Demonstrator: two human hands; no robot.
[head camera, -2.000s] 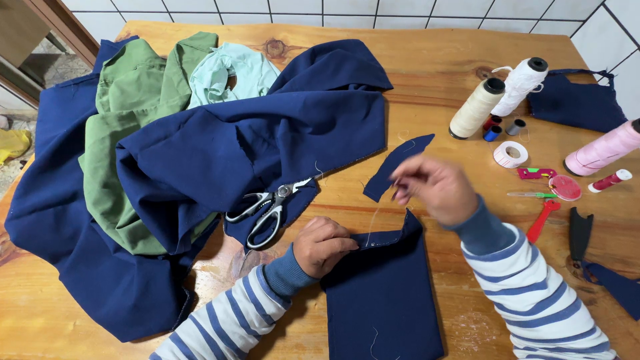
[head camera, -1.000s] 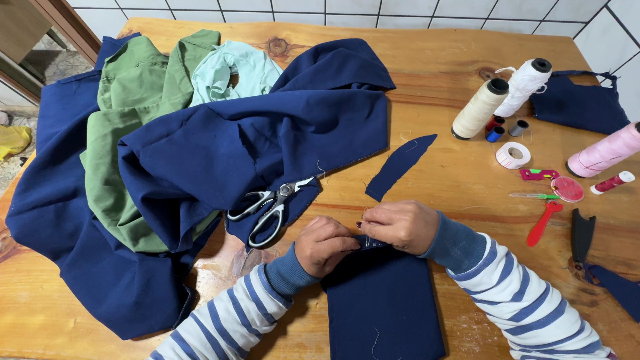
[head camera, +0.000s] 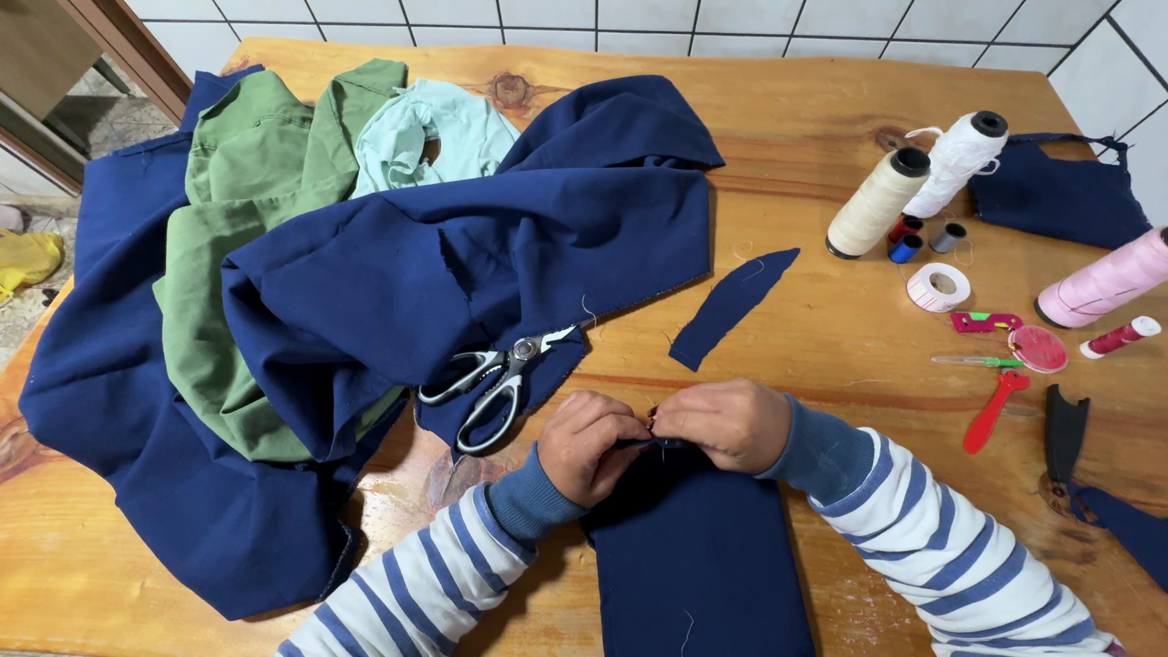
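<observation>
A folded piece of navy cloth (head camera: 703, 557) lies on the wooden table at bottom centre. Its top edge is pinched between the fingertips of my left hand (head camera: 593, 443) and my right hand (head camera: 725, 424), which nearly touch. A pale thread shows by the fingertips; a needle cannot be made out. Above my right hand is a narrow navy cloth scrap (head camera: 735, 308) with loose thread on it. Scissors (head camera: 500, 383) with grey and black handles lie left of my left hand, partly on navy cloth, blades closed or nearly so.
Large navy cloth (head camera: 566, 246), green cloth (head camera: 228, 301) and mint cloth (head camera: 456, 128) are heaped at left. At right stand a cream thread cone (head camera: 876, 205) and a white one (head camera: 963, 164). A pink cone (head camera: 1104, 278), tape roll (head camera: 938, 287), red tool (head camera: 996, 411) and black sheath (head camera: 1065, 433) lie nearby.
My right hand was raised off the cloth with a thread two seconds ago; it came down to the cloth's top edge beside my left hand and remains there. My left hand keeps its hold.
</observation>
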